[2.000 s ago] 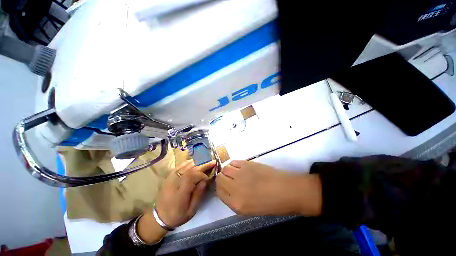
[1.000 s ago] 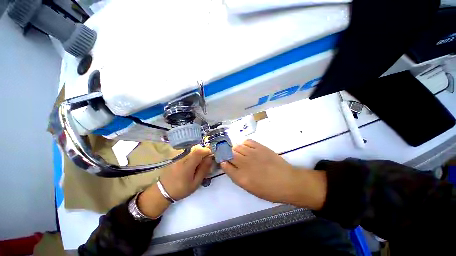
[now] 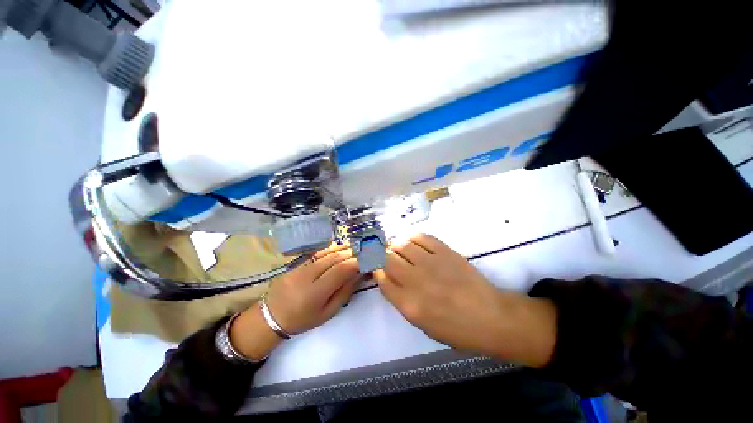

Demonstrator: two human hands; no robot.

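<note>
The tan cloth (image 3: 157, 318) lies in a folded heap left of the needle, running under the left side of the machine head. My left hand (image 3: 312, 289) is on its edge just left of the grey-blue guard (image 3: 371, 254), fingers bent together. My right hand (image 3: 438, 293) is right of the guard, its fingertips close to the presser foot (image 3: 362, 223). Its fingers are bent down, and whether they pinch cloth is hidden. The cloth under the foot is mostly hidden by my fingers and the guard.
The white sewing machine head (image 3: 248, 91) with a blue stripe fills the upper middle. A shiny curved guard (image 3: 190, 291) loops at its left end. A white pen-like tool (image 3: 598, 213) and a black phone-like slab (image 3: 681, 192) lie right. A white paper piece (image 3: 208, 248) is on the cloth.
The view has shifted, so the machine's needle area appears further right than two seconds ago. My right hand has moved from the front of the guard to its right side. The hands remain near the foot.
</note>
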